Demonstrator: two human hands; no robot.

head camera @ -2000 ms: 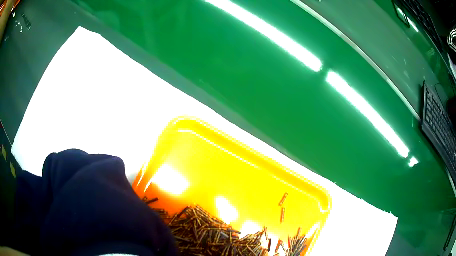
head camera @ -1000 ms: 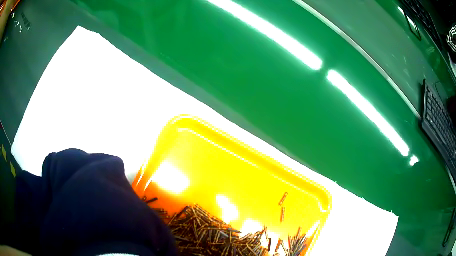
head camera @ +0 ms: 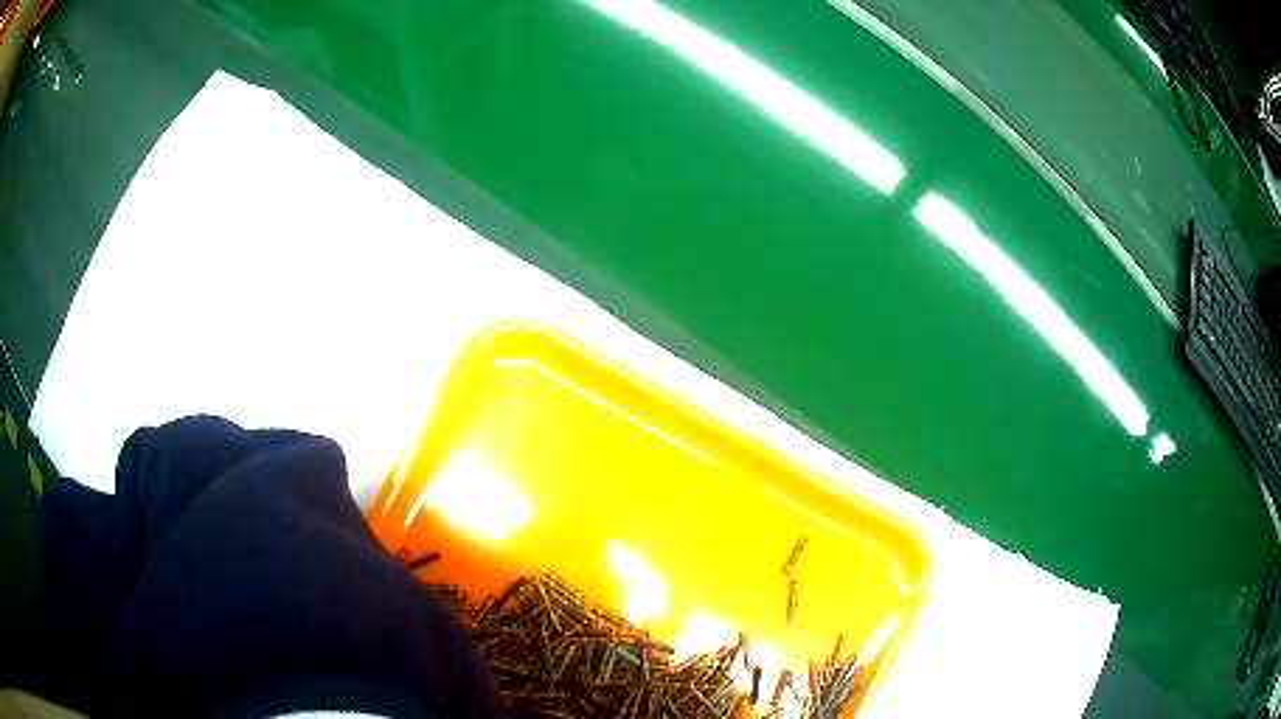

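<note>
The orange-yellow parts tray (head camera: 674, 464) lies in front of me at the bottom centre. A loose pile of thin brown and dark strip parts (head camera: 590, 653) lies in its near part, cut off by the picture's bottom edge. Two strips lie apart near the tray's right side. A dark blue sleeve (head camera: 253, 562) covers the lower left and overlaps the tray's left edge. Neither my left hand nor my right hand is visible.
The white bench mat (head camera: 281, 267) lies under the tray. Beyond it is the shiny green surface (head camera: 674, 211) with light reflections and a pale divider line (head camera: 1026, 138). A black keyboard (head camera: 1233, 337) is at the far right. Part of something orange shows at the top left corner.
The dark object at the top right edge has shifted slightly. The sleeve, tray and strip parts look the same.
</note>
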